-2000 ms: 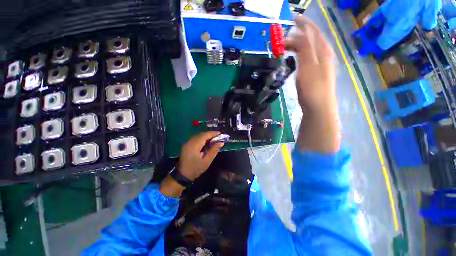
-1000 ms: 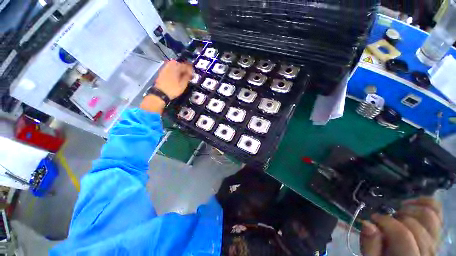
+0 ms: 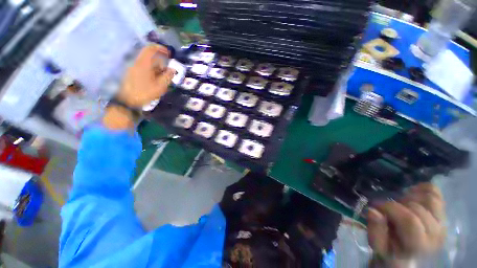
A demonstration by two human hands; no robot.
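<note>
The view is blurred. My left hand (image 3: 141, 81) is raised over the left end of the black blister tray (image 3: 219, 154), its fingers closed on a whitish metal housing (image 3: 177, 72). Rows of silver-white square housings with dark centre holes, such as this one (image 3: 251, 147), lie in the tray's pockets. My right hand (image 3: 408, 222) is at the near side of the black toggle clamp fixture (image 3: 382, 167), fingers curled. Whether it grips anything is hidden. A red-ended knob (image 3: 309, 161) shows at the fixture's left.
Tall stacked blister trays (image 3: 282, 36) stand behind the working tray. White paper (image 3: 329, 104) hangs beside them. A blue case (image 3: 413, 94) is at the back right, with a finned metal block (image 3: 368, 103) before it. A white machine or cabinet (image 3: 78, 63) stands left of the tray.
The view first swung left to the tray. My left hand left the fixture for the tray, then moved further left with a housing. My right hand came down from the red handle to the fixture's near side.
</note>
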